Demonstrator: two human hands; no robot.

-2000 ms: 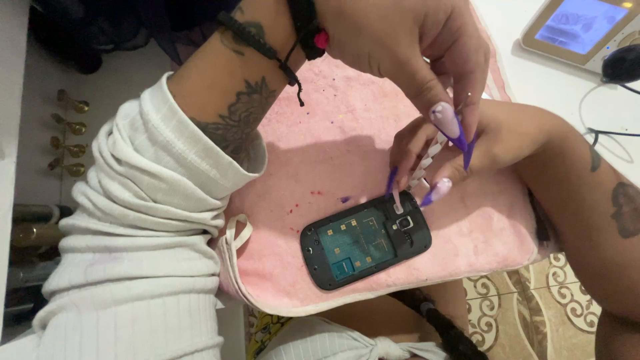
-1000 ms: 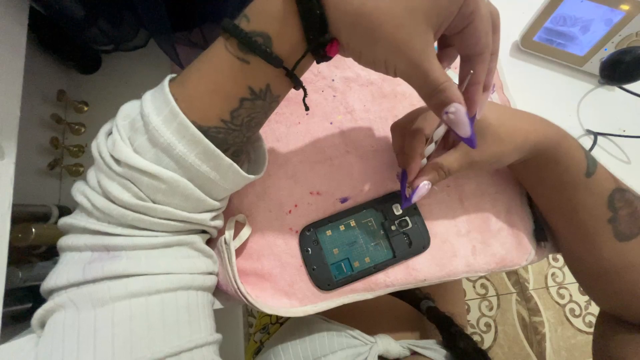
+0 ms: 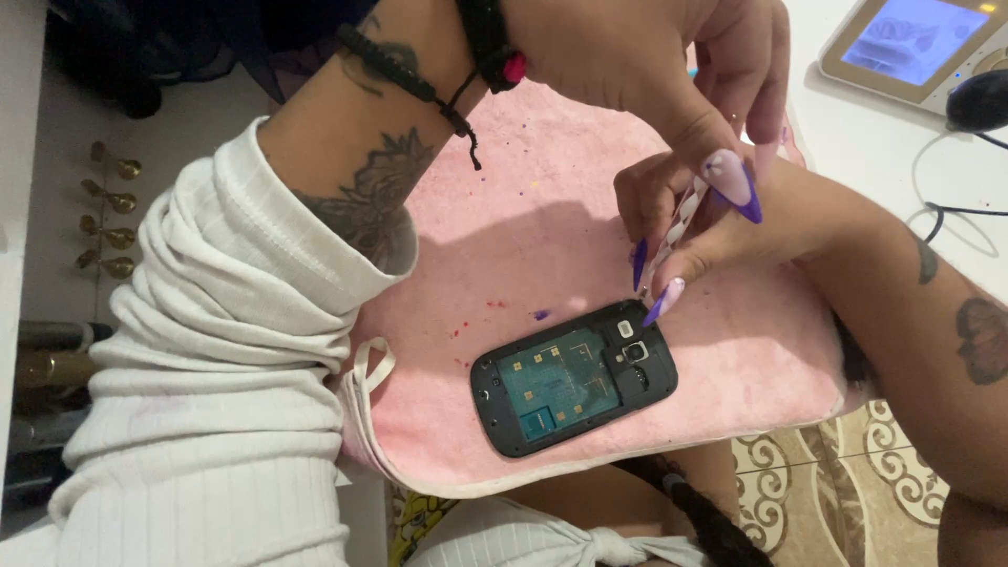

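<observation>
A black smartphone (image 3: 575, 378) lies tilted on a pink towel, its back cover off and a teal circuit board showing. My right hand (image 3: 724, 220) comes in from the right and pinches a slim tool with a twisted white handle (image 3: 679, 224); the metal tip is at the phone's upper right corner, and contact is unclear. From the upper left, my left hand (image 3: 669, 71) reaches over, its thumb at the upper part of the tool. Its other fingers are curled and partly hide the grip. Both hands have long pointed purple-tipped nails.
The pink towel (image 3: 504, 236) bears red and purple specks and has a pale edging loop. A device with a lit screen (image 3: 906, 39) stands at the upper right beside a black rounded object (image 3: 979, 102) and cables. Gold ornaments (image 3: 118, 201) hang at left; patterned floor tiles (image 3: 819, 488) show below.
My right fingers have shifted slightly around the phone's upper right corner, and the tool's metal tip now shows there. The left hand has moved only a little. The phone lies in about the same place.
</observation>
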